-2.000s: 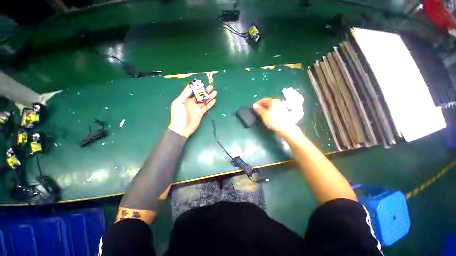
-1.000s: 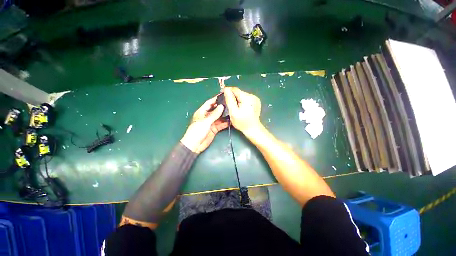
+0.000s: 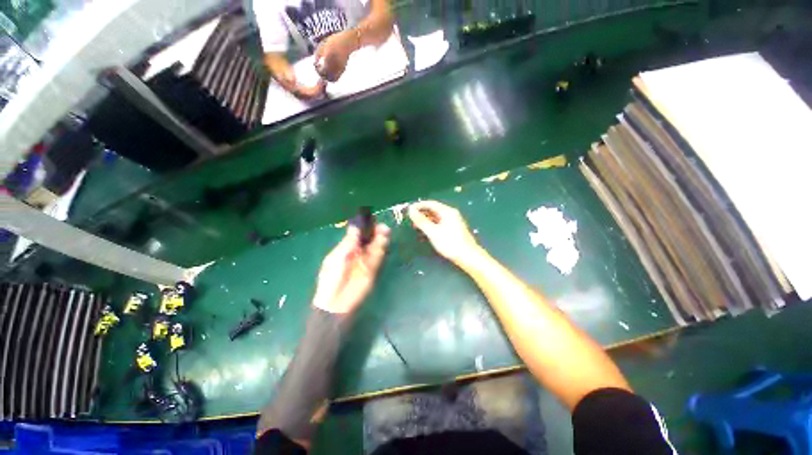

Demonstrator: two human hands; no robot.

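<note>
My left hand holds a small black case upright between thumb and fingers, above the green bench; it is blurred. No yellow shows on the case. My right hand is to its right, apart from the case, with thumb and fingertips close together; whether it pinches something is too blurred to tell. A thin dark cord shows below the hands near the bench's front edge.
Yellow-and-black boards with cords lie at left, beside a dark-edged stack. A loose cord bundle, white tissue, leaning trays with white top, blue stool. A person works opposite.
My hands have separated; the left now holds the black case alone. The view has turned, bringing the person opposite and the left stack into sight.
</note>
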